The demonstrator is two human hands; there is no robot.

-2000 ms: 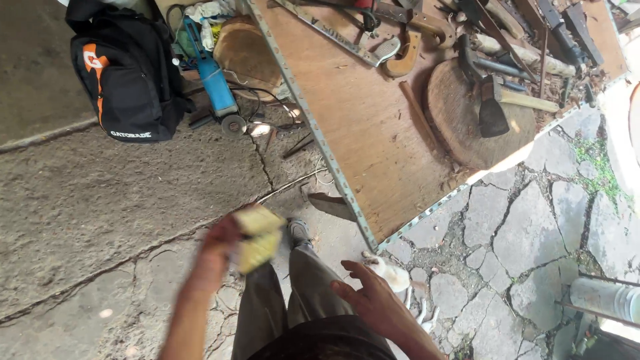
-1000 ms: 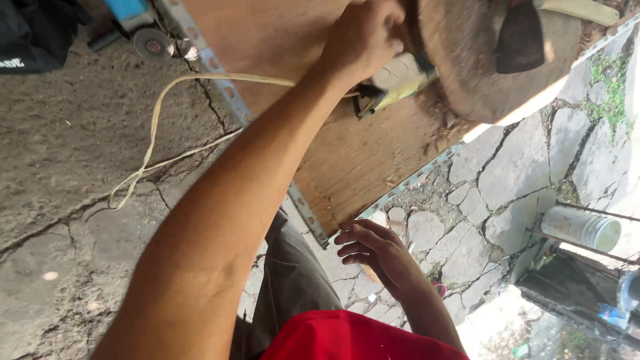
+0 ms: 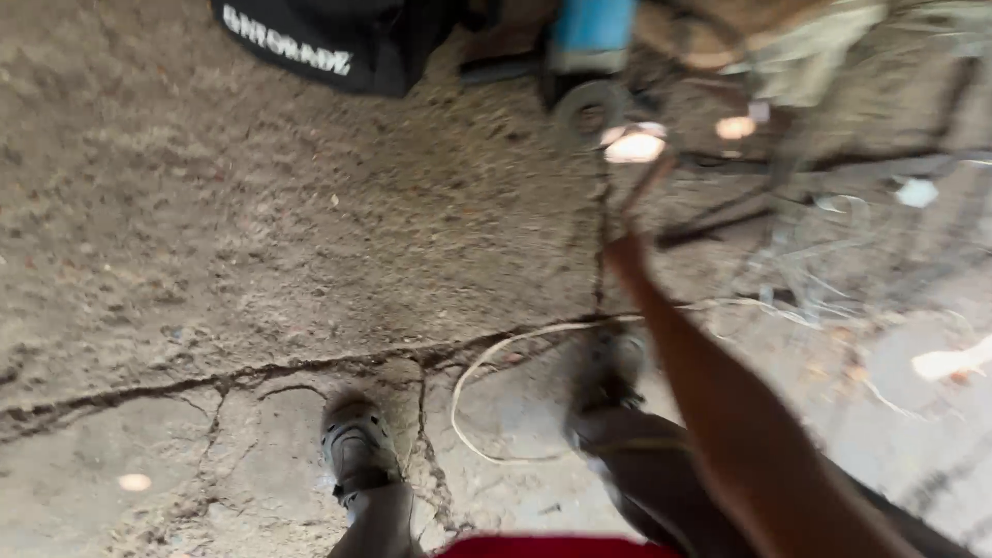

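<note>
My right arm comes in from the lower right, and my right hand (image 3: 629, 249) is small and blurred over the floor, below a blue angle grinder (image 3: 595, 31). The grinder lies on the ground at the top, its grey disc (image 3: 590, 112) toward me. I cannot tell whether the hand holds anything. A thin brown shape extends from it toward the disc. My left hand is out of view. A pale cord (image 3: 496, 353) loops across the paving by my right shoe and passes behind my right forearm.
A black backpack (image 3: 333, 39) lies at the upper left. My shoes (image 3: 358, 442) stand on cracked paving (image 3: 287, 434) beside rough concrete. Dark cables, a light cloth or bag (image 3: 814, 58) and clear plastic scraps (image 3: 798, 263) lie at the right.
The view has swung from the wooden worktable to the floor. My left hand, over the tabletop a second ago, has left the view. My right hand now reaches up over the floor.
</note>
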